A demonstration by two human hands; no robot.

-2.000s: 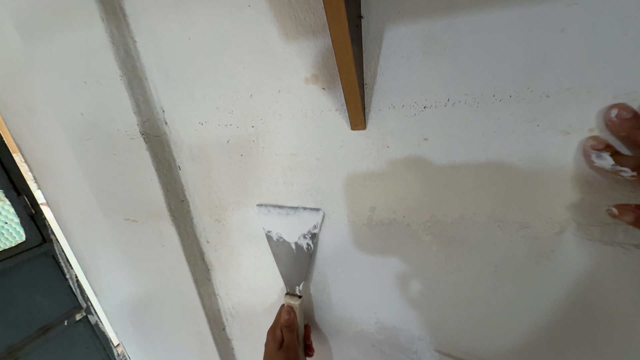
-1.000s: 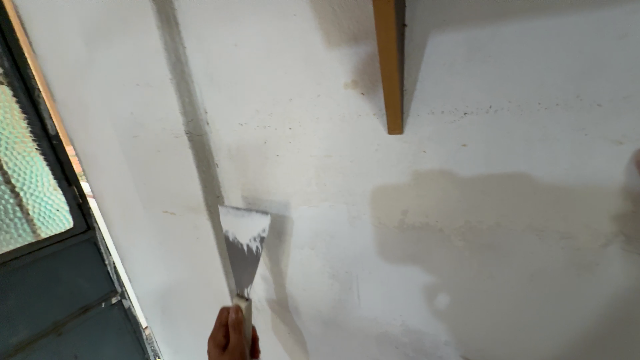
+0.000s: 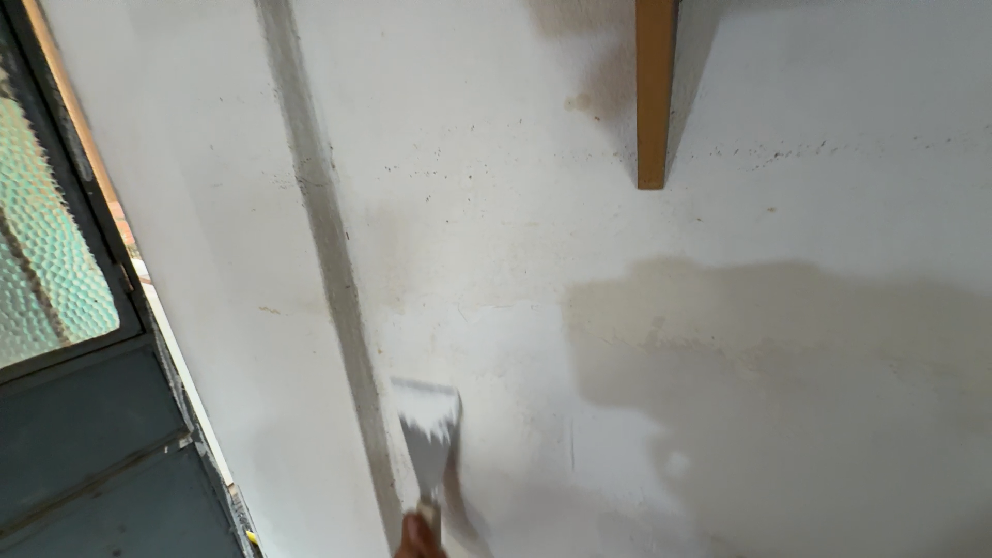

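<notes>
My left hand (image 3: 420,536), at the bottom edge and partly cut off, is closed around the handle of a putty knife (image 3: 428,457). The knife points up the white wall (image 3: 496,248), and its metal blade carries white paste with a ragged lower edge. Just left of the blade runs a long grey strip (image 3: 333,263), slanting down the wall. From here I cannot tell whether the blade's edge touches the wall. My right hand is out of view.
A brown wooden piece (image 3: 652,101) juts down from the top edge. At the left stands a dark metal door (image 3: 93,457) with a textured glass pane (image 3: 46,240). Small dark marks and a broad shadow lie on the wall at the right.
The view has shifted left, showing more of the door. My left hand with the putty knife moved towards the grey strip, and the blade is now just right of it. My right hand has left the view.
</notes>
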